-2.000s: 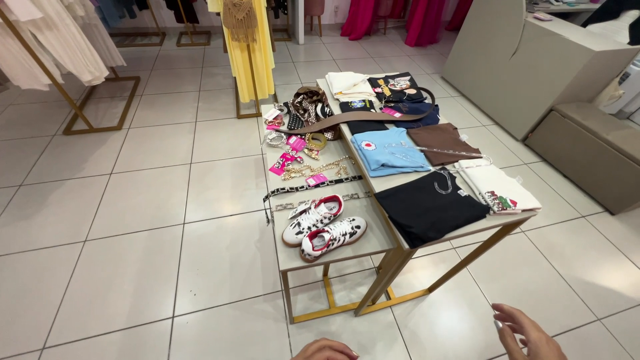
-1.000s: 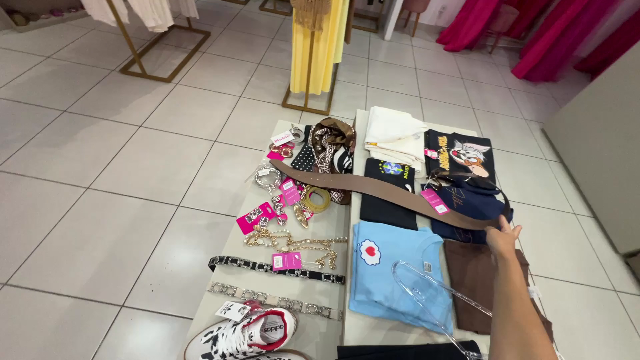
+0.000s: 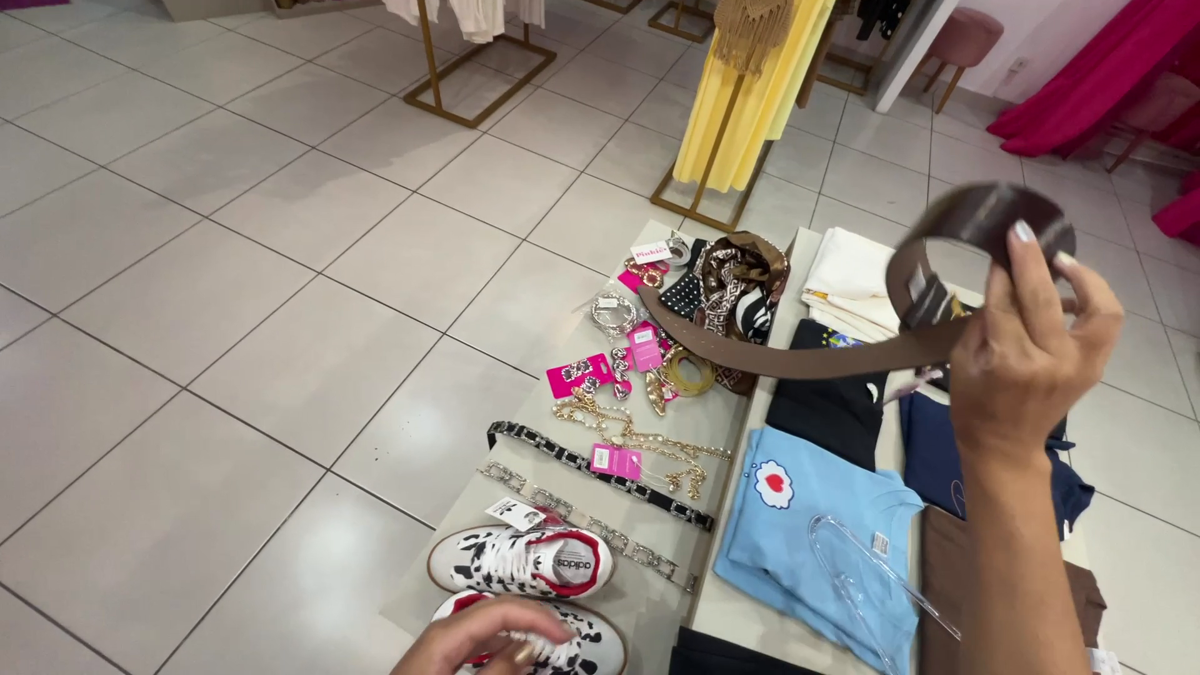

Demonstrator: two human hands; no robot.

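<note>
My right hand (image 3: pixel 1041 347) grips a wide brown belt (image 3: pixel 806 361) above the folded clothes. One part of it curls in a loop over the hand, and the rest stretches left to the jewelry. My left hand (image 3: pixel 492 637) holds nothing that I can see, over the front shoe of a pair of white Adidas sneakers (image 3: pixel 520 561) with black patches. Behind the sneakers lie a silver link belt (image 3: pixel 600 530), a black studded belt (image 3: pixel 562 448) and gold chains (image 3: pixel 637 434). Bracelets (image 3: pixel 614 314) and patterned scarves (image 3: pixel 745 272) are farther back.
A light blue folded T-shirt (image 3: pixel 797 525) with a clear plastic hanger (image 3: pixel 844 562) on it lies on the right table. Black, navy, brown and white folded garments surround it. Beyond the tables stands a gold rack with a yellow garment (image 3: pixel 741 103); another rack (image 3: pixel 478 80) is farther left.
My right hand has lifted one part of the brown belt, which lay flat across both tables, and curled it. My left hand has come into view over the sneakers.
</note>
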